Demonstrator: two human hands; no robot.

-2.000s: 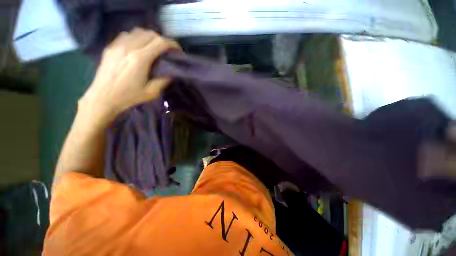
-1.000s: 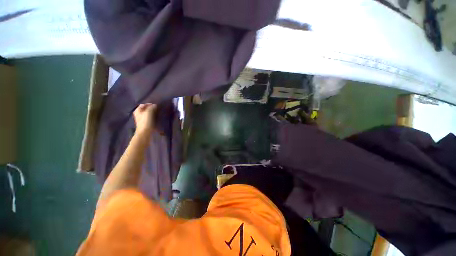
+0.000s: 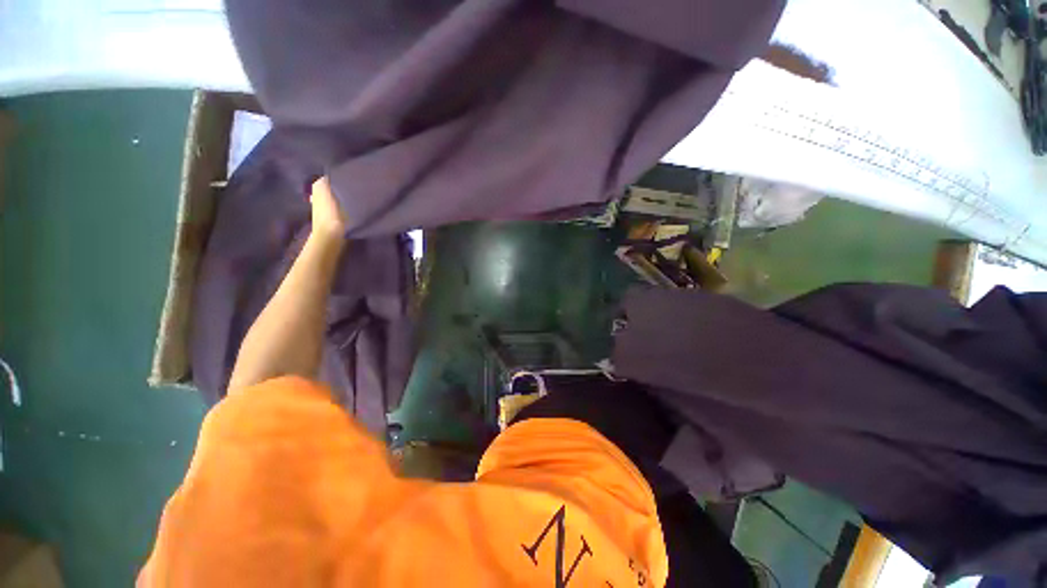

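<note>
A large dark purple-brown garment piece (image 3: 494, 126) lies over the white table's front edge and hangs down. My left hand (image 3: 326, 209) is at its lower left edge, with the fingers mostly hidden by the cloth, so the grip cannot be made out. More dark cloth (image 3: 247, 276) hangs in the bin below that hand. Another dark garment piece (image 3: 827, 379) stretches from beside my lap to the right, over the edge of a second white surface. My right hand is not in view.
The white sewing table (image 3: 850, 126) spans the top, with a printed scale along its front edge. A bin with a brown rim (image 3: 175, 253) stands left. Below the table are a box of small items (image 3: 672, 255) and a clear plastic bag (image 3: 775, 203). Black cables lie top right.
The cloth on the table has spread to the right and come lower over the edge. My left hand has moved slightly up. The garment piece at right has stayed nearly in place.
</note>
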